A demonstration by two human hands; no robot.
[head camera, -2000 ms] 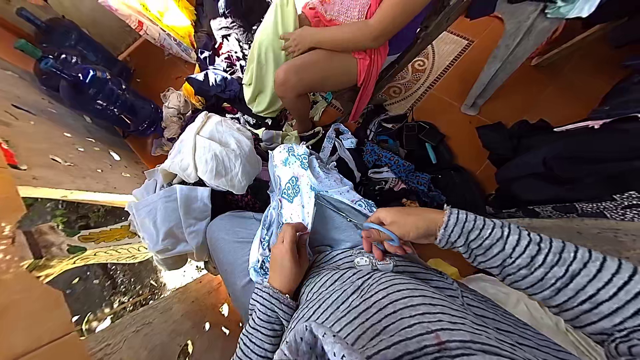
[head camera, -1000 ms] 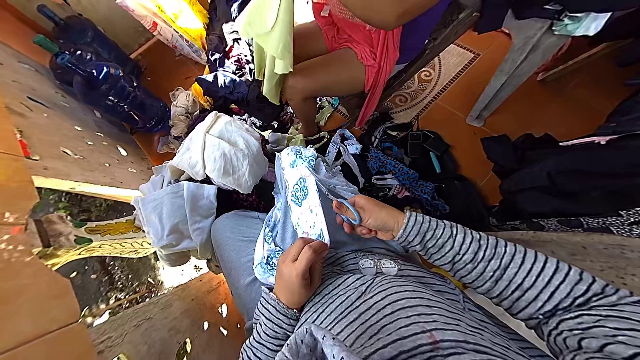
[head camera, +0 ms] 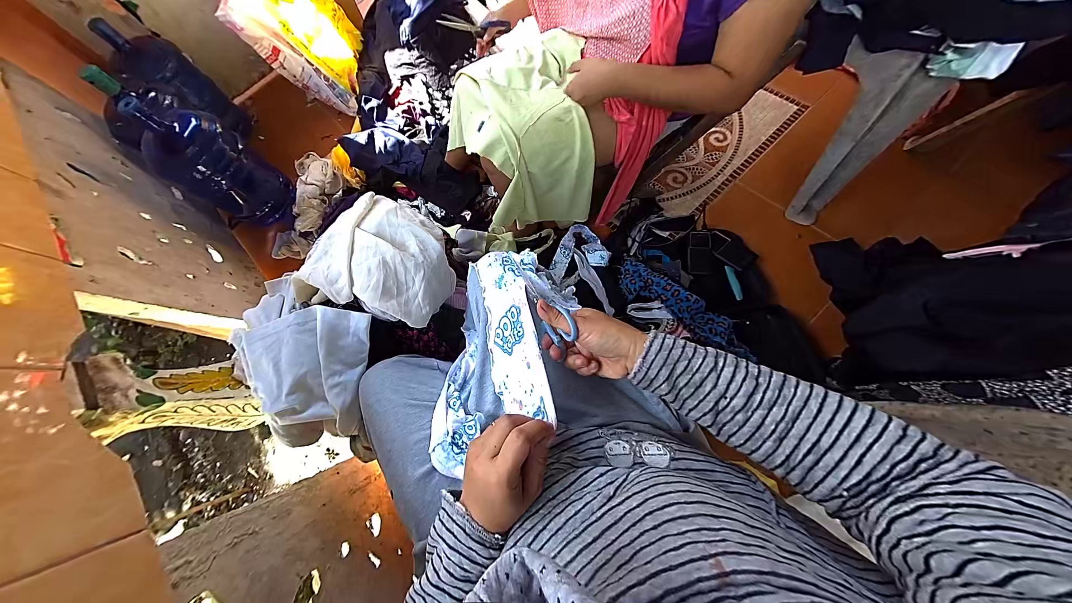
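A white fabric piece with blue print (head camera: 507,331) lies across my lap, over the leg of my light blue trousers. Its near edge is pinched in my left hand (head camera: 505,471). My right hand (head camera: 595,342) has its fingers in the light blue handles of a pair of scissors (head camera: 570,325), at the right edge of the fabric; the blades are mostly hidden by the cloth. Beyond the fabric lies a loose blue-and-white strip (head camera: 579,251).
A white cloth bundle (head camera: 381,260) and folded pale cloth (head camera: 308,360) are at the left. Dark clothes (head camera: 946,310) lie right. Another person, with pale green cloth (head camera: 536,134) on the lap, sits opposite. Large blue plastic bottles (head camera: 213,159) stand upper left.
My right hand and the scissors have moved away from my body along the fabric; the long blades seen earlier are now mostly hidden. The other person's green cloth is spread lower over the legs.
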